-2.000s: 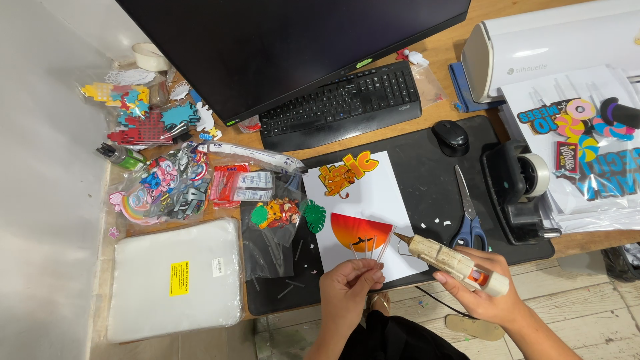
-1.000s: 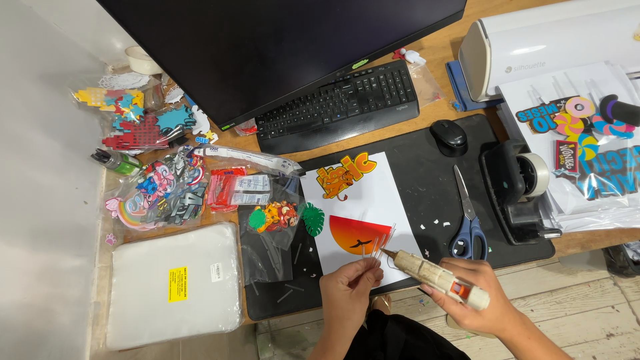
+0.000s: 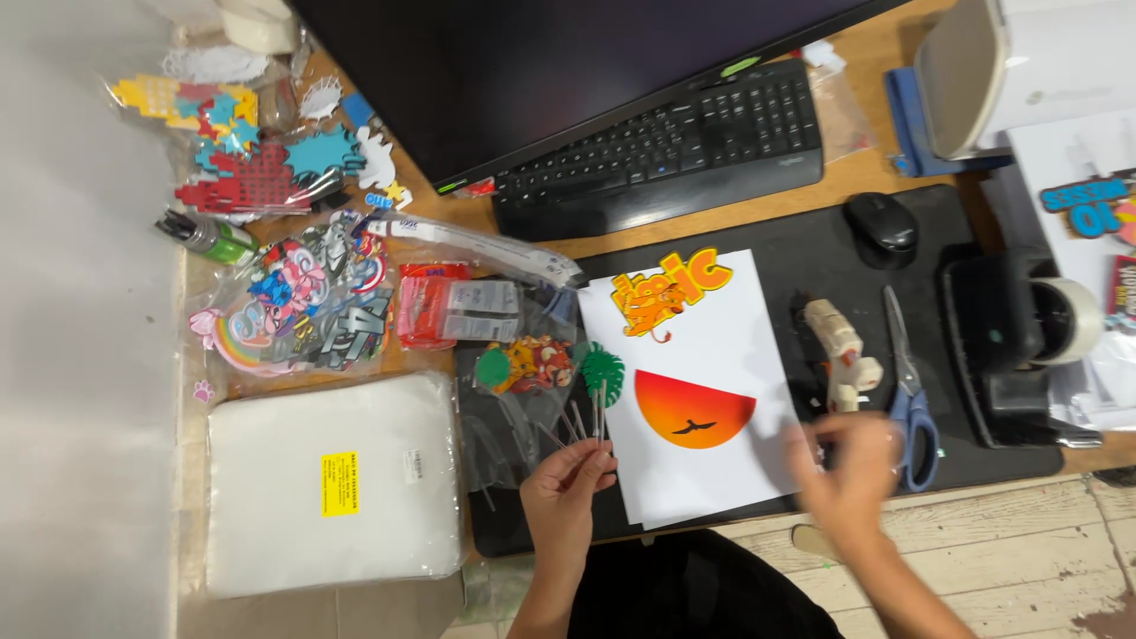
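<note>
Thin clear sticks (image 3: 596, 410) are pinched between the thumb and fingers of my left hand (image 3: 572, 484), left of the white paper sheets (image 3: 701, 488). An orange-red half-disc cutout with a black bird (image 3: 694, 413) lies flat on the paper, below a yellow lettered cutout with a lion cub (image 3: 661, 297). My right hand (image 3: 843, 466) is blurred, just below the hot glue gun (image 3: 839, 346), which rests on the black desk mat; whether the fingers touch it I cannot tell. Scissors with blue handles (image 3: 910, 408) lie to its right. A green leaf cutout (image 3: 603, 373) is near the sticks.
A keyboard (image 3: 666, 146) and monitor (image 3: 550, 71) stand behind. At the right are a mouse (image 3: 881, 222), a tape dispenser (image 3: 994, 346) and a white machine (image 3: 1065, 62). Bagged cutouts (image 3: 302, 302) and a wrapped white pack (image 3: 266, 497) occupy the left.
The glue gun has left my right hand and lies on the mat. My left hand has moved left with the sticks, away from the half-disc, which now rests alone on the paper.
</note>
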